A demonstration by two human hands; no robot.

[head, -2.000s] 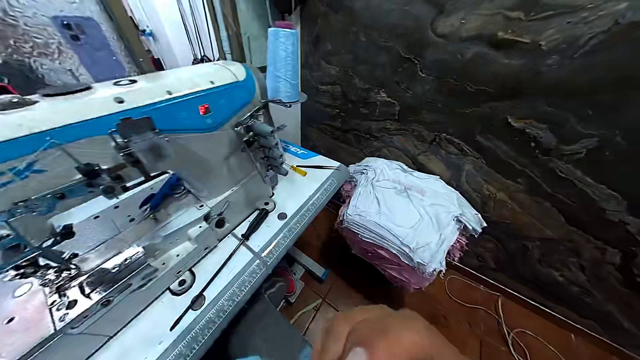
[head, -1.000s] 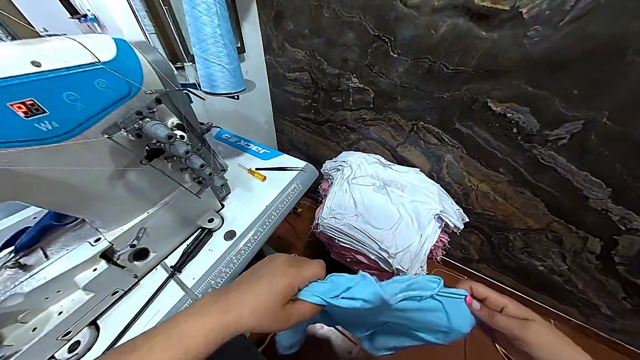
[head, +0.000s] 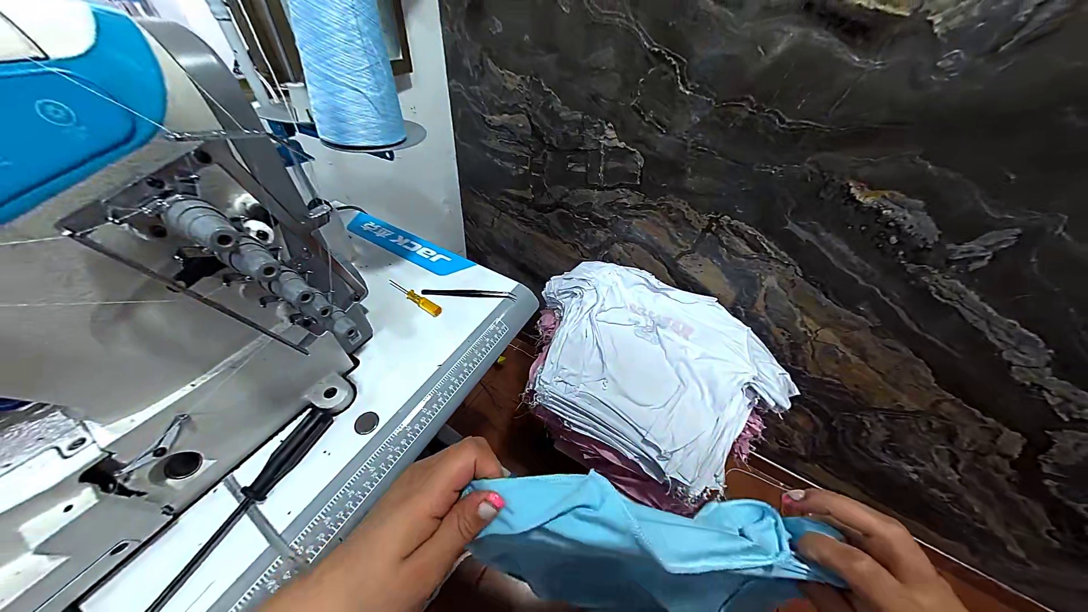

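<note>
A light blue fabric piece with a stitched seam is stretched between both hands at the bottom of the head view. My left hand pinches its left end between thumb and fingers, just off the sewing table's ruled edge. My right hand grips the bunched right end. Beyond the cloth stands a pile of white garments, with pink fabric beneath it. The industrial sewing machine is at the left, beside my left hand; its needle area is not in view.
On the sewing table lie a yellow-handled screwdriver, black tweezers and a long black-handled tool. A cone of light blue thread stands behind. A dark marbled wall runs along the right.
Two seconds ago one hand showed without cloth; a second ago both hands held the blue fabric. Now it is drawn out between them, lower in view. The view has shifted right and closer.
</note>
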